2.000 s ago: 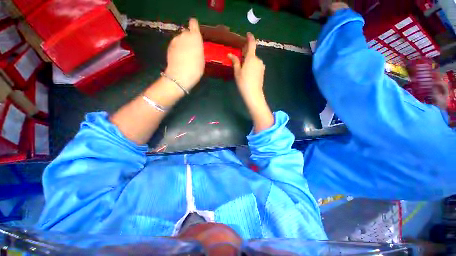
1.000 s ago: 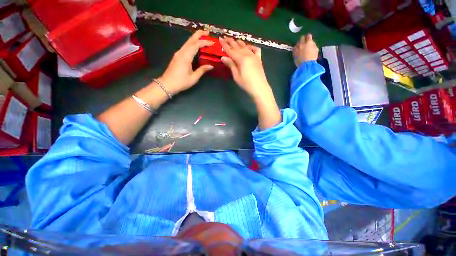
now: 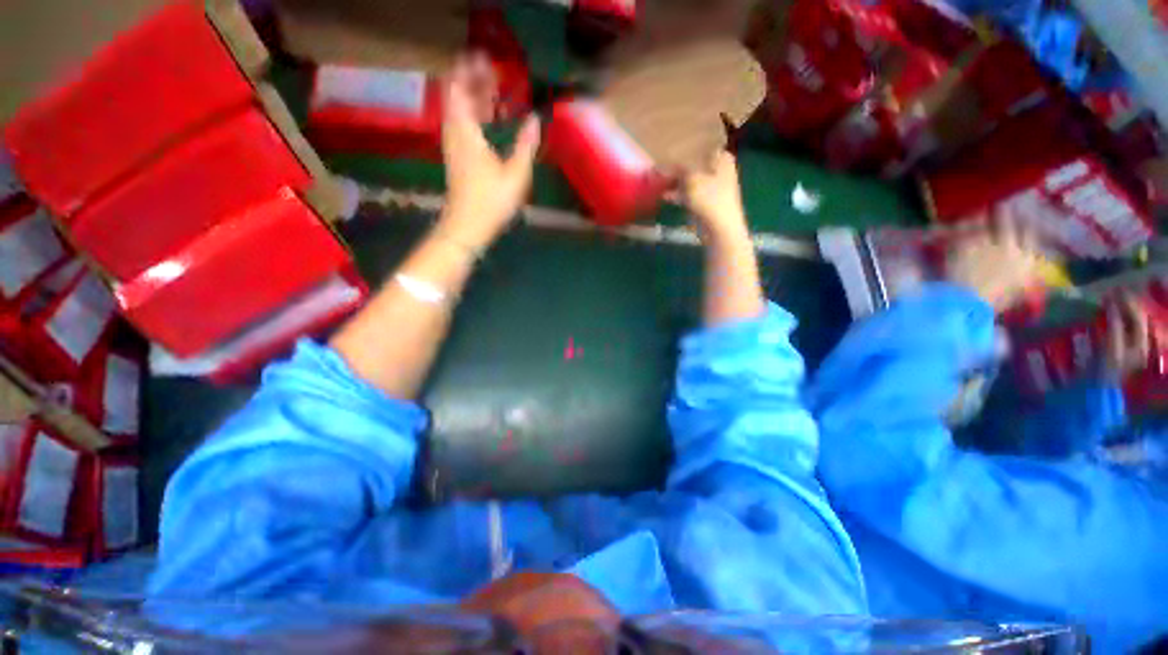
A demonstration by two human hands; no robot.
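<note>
An open red box (image 3: 602, 160) with a raised brown lid (image 3: 685, 96) is tilted over the far green surface. My right hand (image 3: 713, 192) grips its near right edge. My left hand (image 3: 484, 173) is blurred, with thumb and fingers apart, between this box and another red box (image 3: 372, 109) with a white end label and brown lid. I cannot tell whether its fingertips touch that second box. Both hands are beyond the chipped pale edge.
Large red boxes (image 3: 192, 205) are stacked at the left, above labelled boxes (image 3: 51, 480). A bench scale (image 3: 852, 269) is at the right, partly covered by a neighbour's blurred hand (image 3: 999, 262) and blue sleeve (image 3: 916, 371). More red cartons (image 3: 1050, 198) stand behind. A white scrap (image 3: 804, 198) lies on the green surface.
My hands have moved away from the small red box they were closing and reached farther forward. The right hand has taken hold of an open box. The neighbour's hand has moved right.
</note>
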